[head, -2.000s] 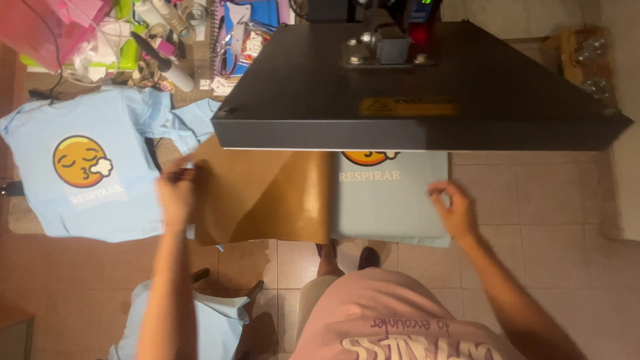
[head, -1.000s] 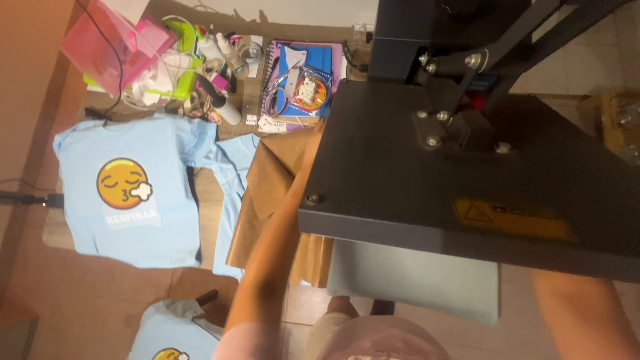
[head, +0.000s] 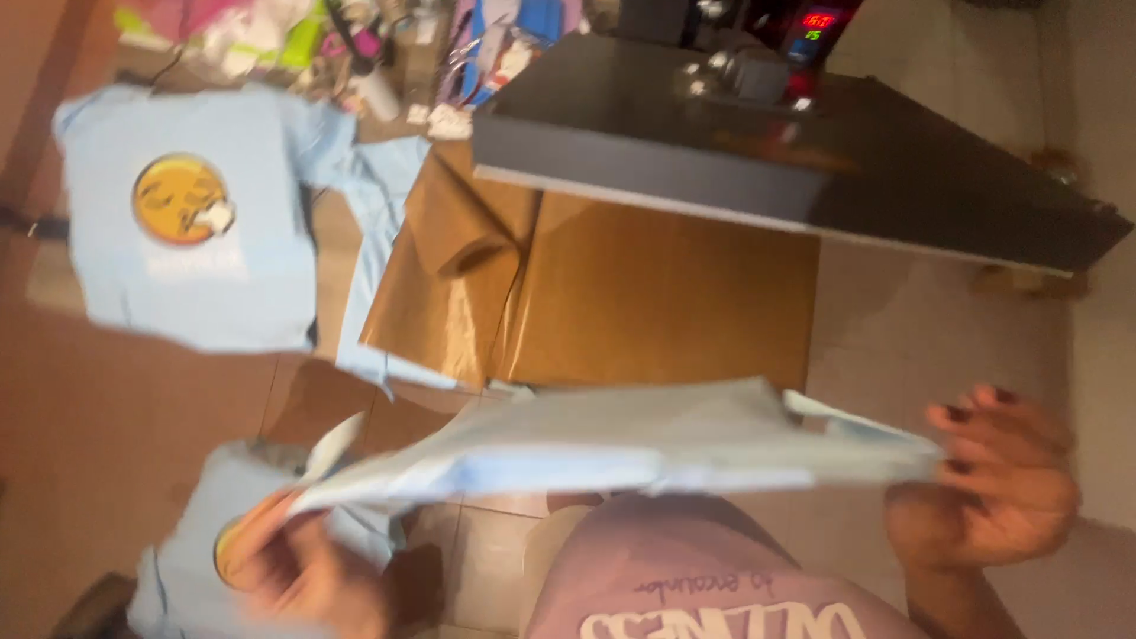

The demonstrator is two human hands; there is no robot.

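Note:
A light blue T-shirt [head: 621, 435] is stretched in the air between my two hands, in front of the heat press. My left hand [head: 302, 568] pinches one end of it, blurred by motion. At the other end my right hand [head: 1003, 479] grips the cloth at its fingertips. Behind the shirt, a brown non-stick sheet [head: 666, 293] covers the lower plate of the press, and another brown sheet [head: 453, 275] lies folded over at its left. Above them the black upper plate [head: 763, 160] of the heat press is raised.
A light blue shirt with a yellow face print [head: 195, 284] is spread on the table at left. Another printed light blue shirt [head: 186, 532] lies lower left, below table height. Notebooks [head: 524, 27], a pink and green container [head: 177, 18] and small items crowd the back.
The shirt that lay on the lower plate is now lifted off, held between both hands nearer my body. The brown sheet on that plate is now uncovered. My left hand has come back from the press.

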